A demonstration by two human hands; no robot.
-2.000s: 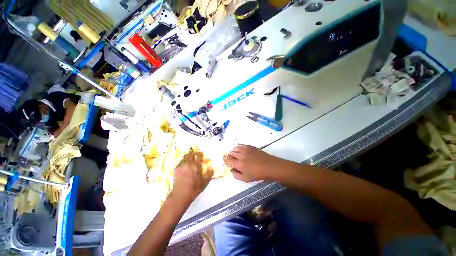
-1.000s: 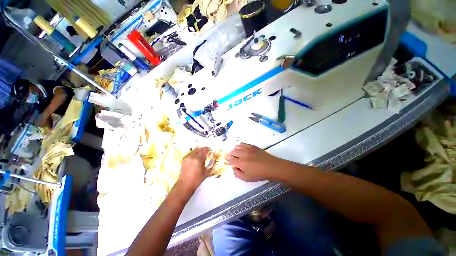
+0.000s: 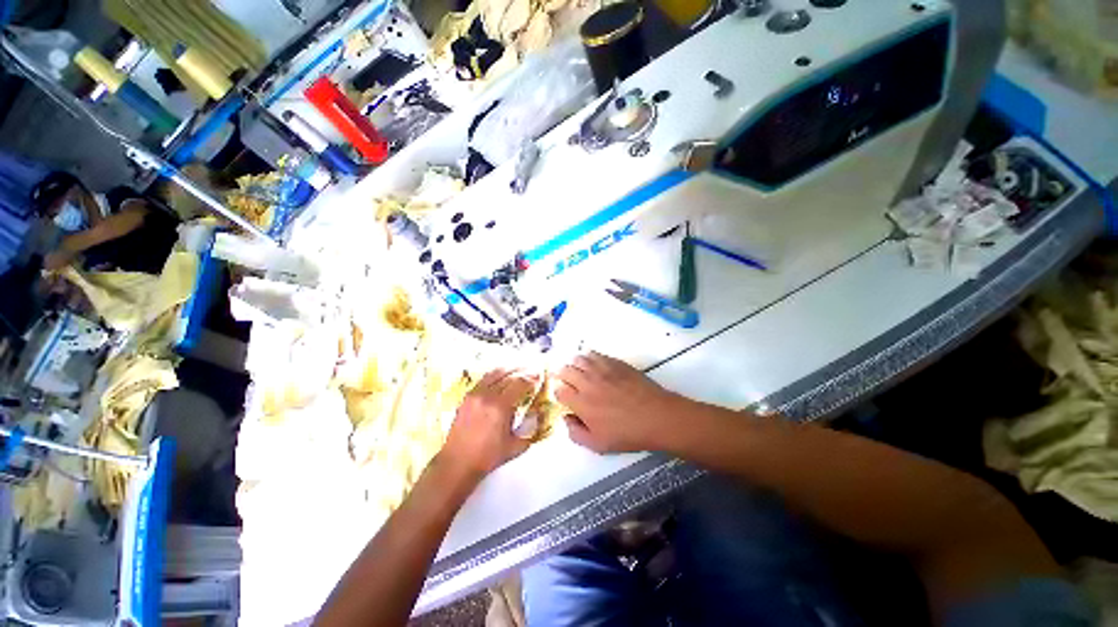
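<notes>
A pale yellow garment piece [image 3: 392, 380] lies bunched on the white table, left of and in front of the needle area [image 3: 535, 331] of the white sewing machine [image 3: 650, 159]. My left hand [image 3: 493, 419] holds the right part of the cloth just in front of the needle area, fingers bent. My right hand [image 3: 603, 402] is beside it, its fingertips closed on the cloth's right edge. A small pale bit shows between the hands. Glare hides the cloth's edges and whether it lies under the presser foot.
Blue snips [image 3: 656, 303], a green-handled tool [image 3: 688, 270] and a blue pen [image 3: 731, 254] lie on the machine bed. White labels [image 3: 959, 214] lie at the right tray. A dark thread cone [image 3: 612, 47] and red cylinder [image 3: 347, 119] stand behind. A person [image 3: 104, 233] sits at far left.
My left hand has moved slightly right, closer to my right hand, with the cloth. My right hand has barely moved. The person at far left has shifted their arms.
</notes>
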